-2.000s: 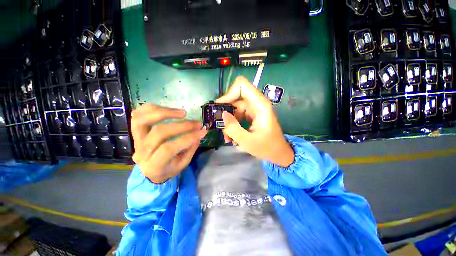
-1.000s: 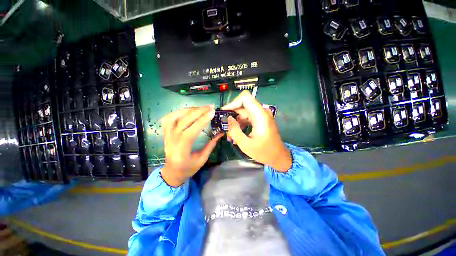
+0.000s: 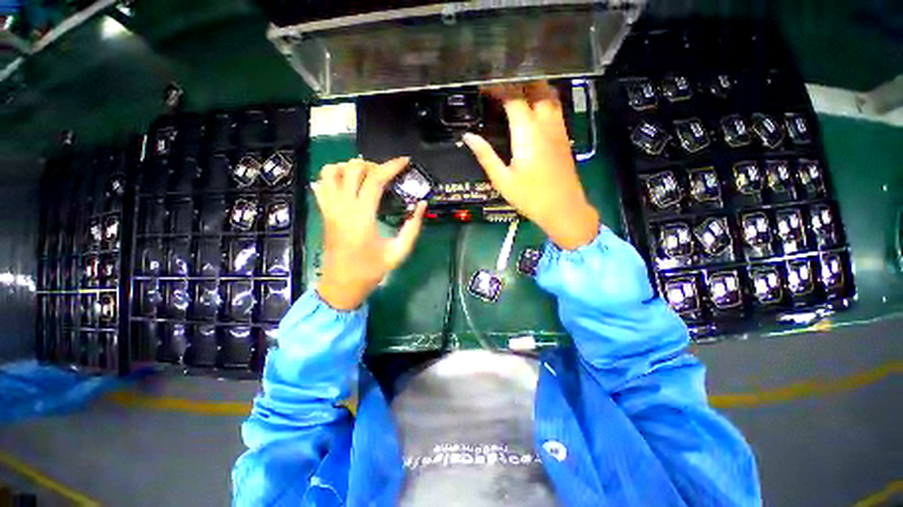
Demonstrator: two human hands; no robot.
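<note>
My left hand [image 3: 356,223] holds a small black square camera module [image 3: 412,184] between thumb and forefinger, over the front left of the black test fixture [image 3: 396,129]. My right hand [image 3: 535,163] is over the fixture's right part, fingers spread and fingertips blurred; I see nothing held in it. The fixture socket [image 3: 458,111] on top of the box lies just left of my right fingertips, with a dark square piece in it. Two loose modules lie on the green bench, one [image 3: 485,285] in front of the box and another [image 3: 530,260] near my right wrist.
A clear acrylic panel [image 3: 455,50] spans above the fixture's back. A blister tray [image 3: 634,213] with many modules stands right; sparser trays [image 3: 188,259] stand left. A thin handle [image 3: 591,119] is at the box's right. A cable [image 3: 456,287] and a white strip [image 3: 508,245] lie in front.
My hands have parted from the module they both held. My left hand keeps a module and moved up left; my right hand moved forward over the fixture. The view has shifted, showing the acrylic panel.
</note>
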